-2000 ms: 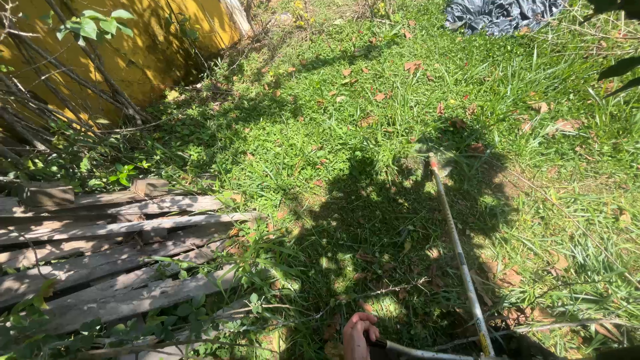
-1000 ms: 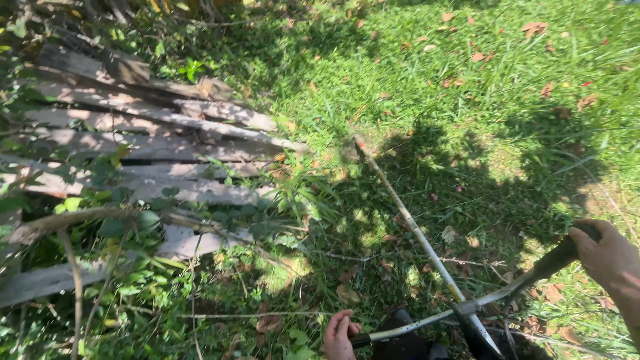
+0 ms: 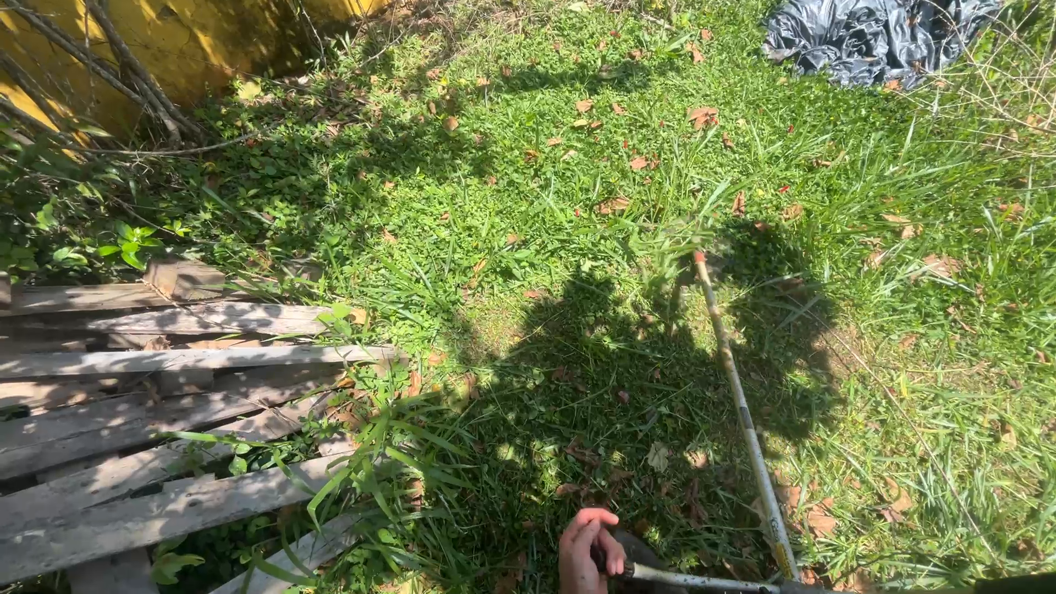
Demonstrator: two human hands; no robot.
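At the bottom edge, my left hand (image 3: 587,551) is closed around the dark grip of a brush cutter's handlebar (image 3: 701,580). From there the bar runs right to the cutter's long, worn white shaft (image 3: 747,412), which slants up and away over the grass. Its far end, with a red-orange band (image 3: 700,257), is at the green grass, where blurred blades of grass hide the cutting head. My right hand is out of view. A dark shadow lies on the ground around the shaft.
Weathered wooden boards (image 3: 165,359) lie stacked at the left. A yellow wall (image 3: 190,49) with bare branches (image 3: 136,78) stands at the upper left. Crumpled black plastic sheeting (image 3: 874,37) lies at the upper right, near dry twigs (image 3: 1002,103). Dry leaves are scattered over the grass.
The cutter's far end has swung away from the board ends, rightward over the grass. My right hand, on the handlebar one second ago, is no longer in view. The view has shifted.
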